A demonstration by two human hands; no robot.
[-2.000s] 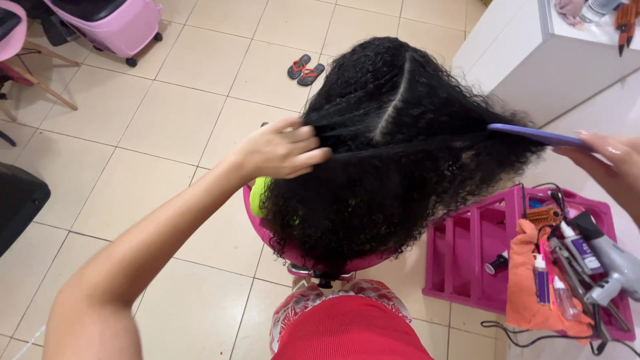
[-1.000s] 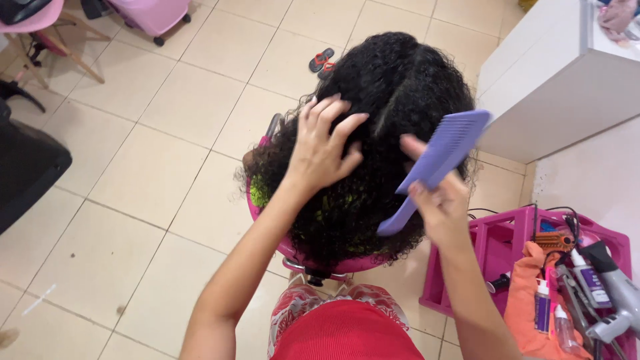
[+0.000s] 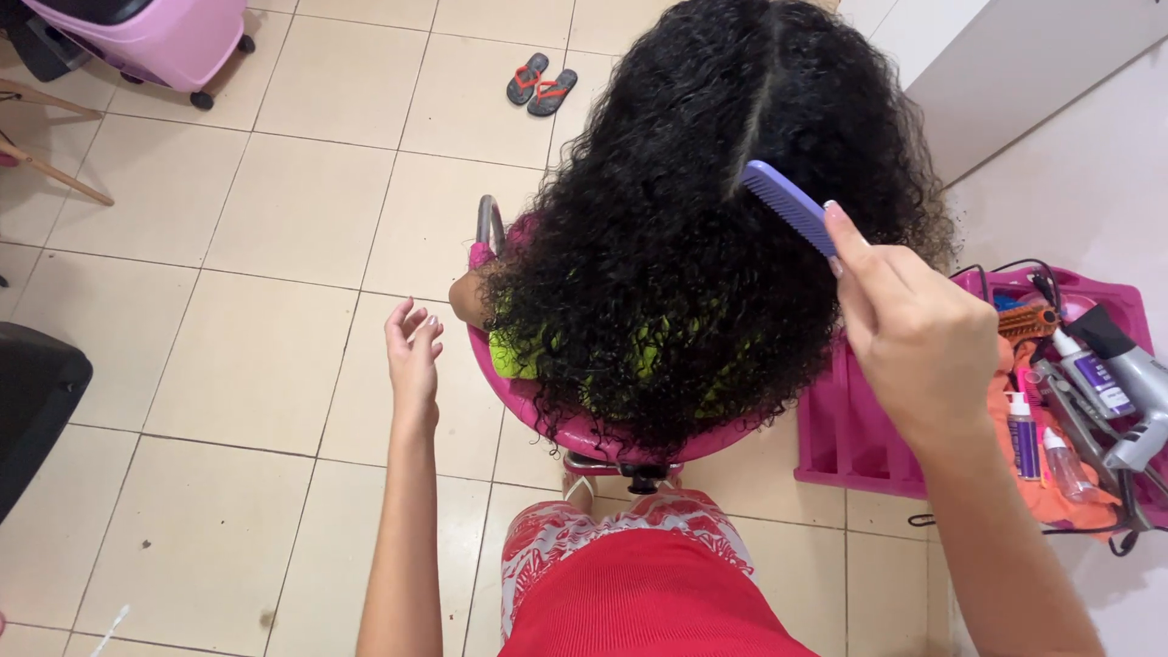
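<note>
A seated person's long black curly hair (image 3: 657, 237) hangs loose over the back of a pink chair (image 3: 538, 415), with a pale parting line on the crown. My right hand (image 3: 912, 338) grips a purple comb (image 3: 789, 205), whose far end lies against the hair at the lower end of the parting. Away from the hair, my left hand (image 3: 415, 351) hovers over the floor left of the chair, fingers loosely bent and apart, holding nothing. Part of the person's bright green top (image 3: 513, 356) shows beneath the curls.
On the right, a pink plastic trolley (image 3: 821, 452) carries a hair dryer (image 3: 1145, 388), bottles, an orange cloth, a round brush and cords. A white cabinet (image 3: 985, 91) stands behind it. Black flip-flops (image 3: 552, 91) lie on the tiles; a pink wheeled cart (image 3: 173, 46) is at upper left.
My left hand has left the hair and moved out to the left. The comb, raised over the hair's right side a second ago, now points at the parting. Earlier it was at the stretched-out hair ends.
</note>
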